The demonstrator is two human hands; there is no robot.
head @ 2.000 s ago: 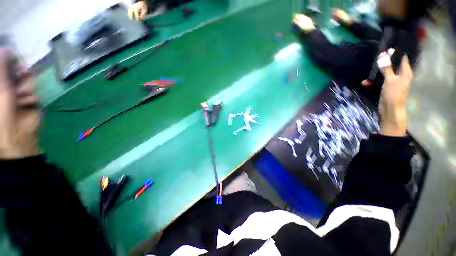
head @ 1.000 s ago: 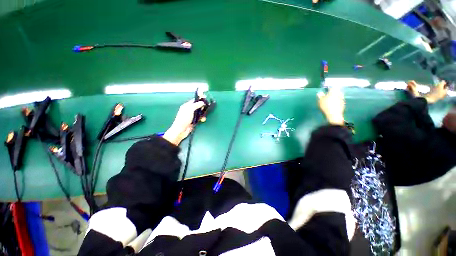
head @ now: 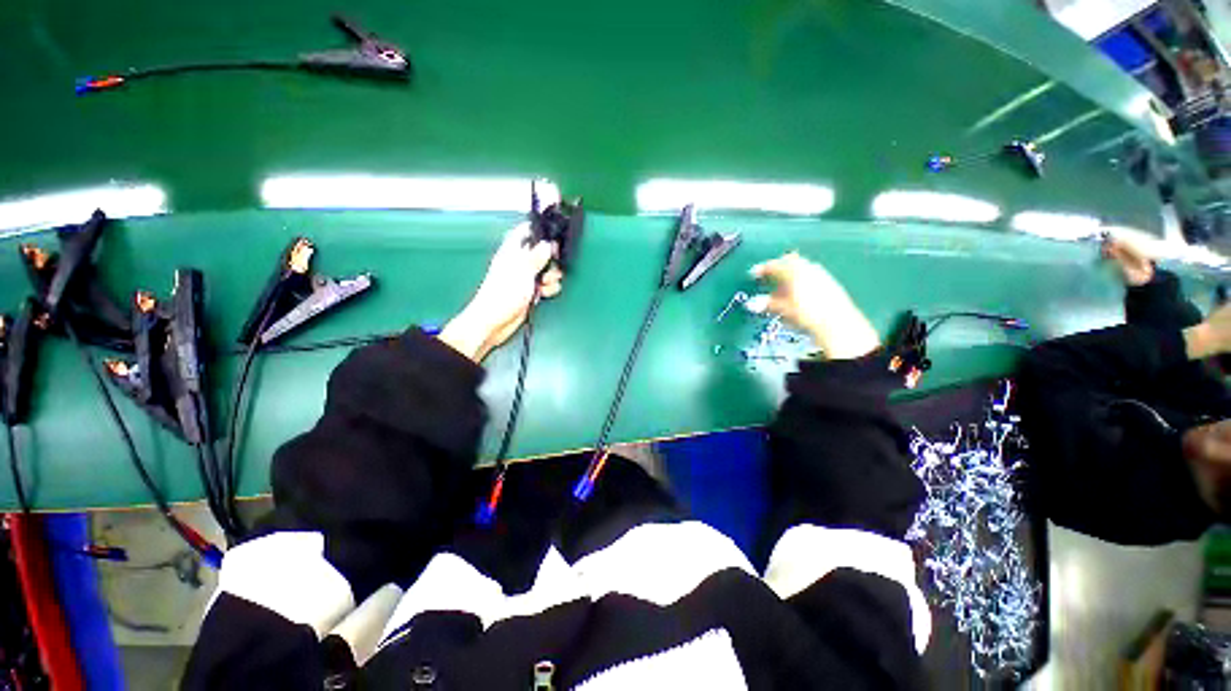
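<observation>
My left hand (head: 510, 290) holds a black clamp (head: 556, 232) upright near the middle of the bench, and its cable hangs down to a red and blue end over the front edge. My right hand (head: 807, 304) is over the small cluster of silver springs (head: 772, 346), fingertips at the springs. Whether it grips one is too blurred to tell. Another black clamp (head: 685, 250) lies between my hands, its cable running to the bench edge.
Several black clamps (head: 189, 351) lie at left, cables over the edge. Another clamp (head: 915, 354) lies right of my right hand. Clamps with leads (head: 354, 57) lie farther back. A spring pile (head: 975, 540) is lower right. A red bin (head: 43, 607) is lower left. Another person's sleeves (head: 1107, 419) are at right.
My right hand has moved left and down from the far right of the bench to the loose springs. A clamp now lies to its right. The far clamp lead has shifted left in view.
</observation>
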